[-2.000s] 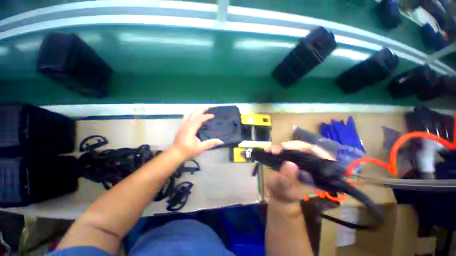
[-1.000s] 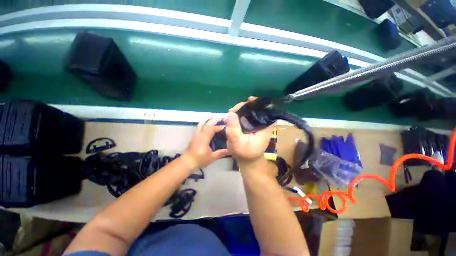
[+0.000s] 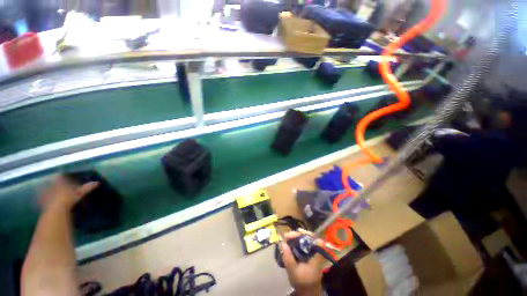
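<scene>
My left hand (image 3: 58, 195), blurred, reaches over the belt at the far left. Its thumb lies over the top of a black housing unit (image 3: 99, 209); whether it grips the unit is unclear. My right hand (image 3: 301, 267) is closed around the black power screwdriver (image 3: 305, 245), seen mostly from its cable end, low and right of centre. The yellow screw feeder (image 3: 254, 202) stands on the bench just left of it.
Other housings (image 3: 188, 166) stand spaced along the green belt (image 3: 242, 165). Thin black brackets (image 3: 156, 284) lie at the bottom edge. An orange coiled hose (image 3: 361, 130) and ribbed line (image 3: 427, 124) cross the right side. Blue pieces (image 3: 332, 179) and an open carton (image 3: 445, 248) are at right.
The view has swung up and left. My hands, together at the centre one second ago, are now far apart, the left over the belt. The small black piece they held is no longer visible.
</scene>
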